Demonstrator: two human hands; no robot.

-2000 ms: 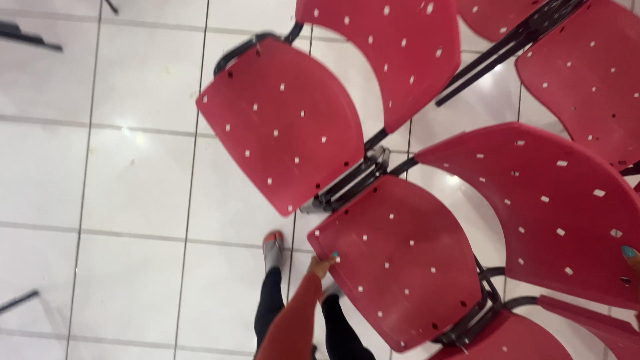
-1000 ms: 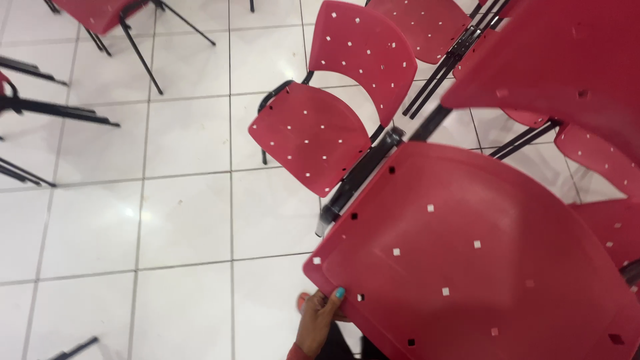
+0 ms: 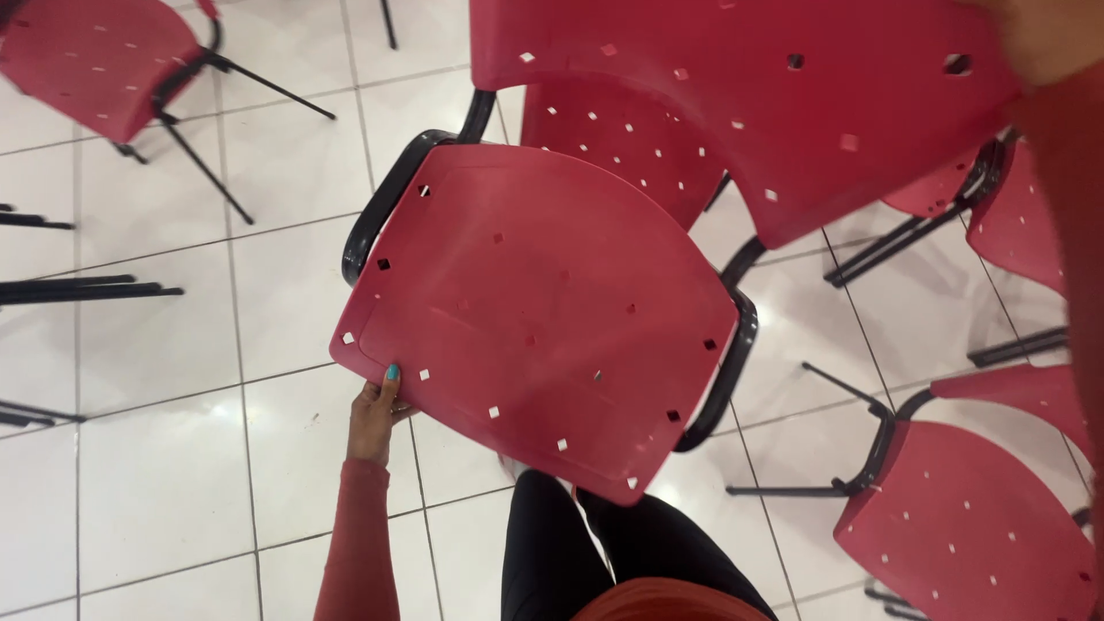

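A red plastic chair with diamond-shaped holes and a black frame spans the middle of the view; its seat (image 3: 552, 310) lies just in front of my legs. My left hand (image 3: 377, 410) grips the seat's front edge near its left corner, thumb on top and fingers beneath. At the top right, my right hand (image 3: 1048, 39) is blurred and partly cut off, at the outer end of the chair's backrest (image 3: 759, 103). Its fingers are hardly visible, so its hold is not clear. The chair's legs are hidden under the seat.
Another red chair (image 3: 103, 65) stands at the upper left, its black legs spread over the white tiled floor (image 3: 164, 483). At the lower right is a red chair (image 3: 962, 517). Further red seats show behind the backrest and at the right edge. Black chair legs (image 3: 86, 291) reach in from the left.
The chair gripped by my left hand, earlier beside another chair in a row, now shows apart from it. My right hand has come into view at the upper right. The view has shifted.
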